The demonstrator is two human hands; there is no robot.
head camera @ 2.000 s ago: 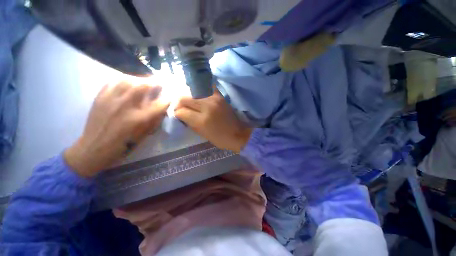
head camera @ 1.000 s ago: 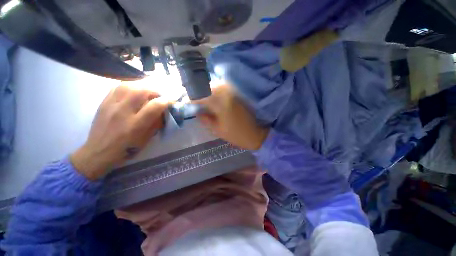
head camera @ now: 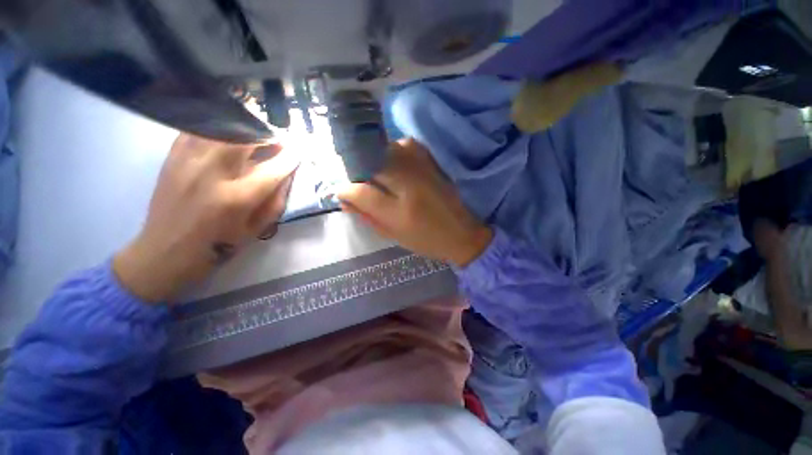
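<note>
A small light blue cloth piece [head camera: 313, 197] lies flat under the bright light at the needle area. My left hand [head camera: 214, 200] is bare, on the left of the piece, its fingers pinching the left end. My right hand [head camera: 411, 200] is on the right, its fingertips on the piece's right end. The presser foot and needle [head camera: 307, 120] are partly lost in glare just beyond my fingers. The dark cylindrical attachment [head camera: 361, 138] stands between the needle and my right hand. The white machine head [head camera: 329, 31] spans the top.
Light blue garments [head camera: 561, 178] are heaped to the right, with more cloth at the far left edge. A ruler scale [head camera: 312, 298] runs along the table's front edge. A yellowish pad [head camera: 570, 96] hangs under a purple cloth strip [head camera: 623, 31]. A person's arm [head camera: 785, 280] shows at far right.
The blue piece, raised and folded between my hands a second ago, now lies flatter and stretched between them. My right hand moved left a little. The view shifted slightly.
</note>
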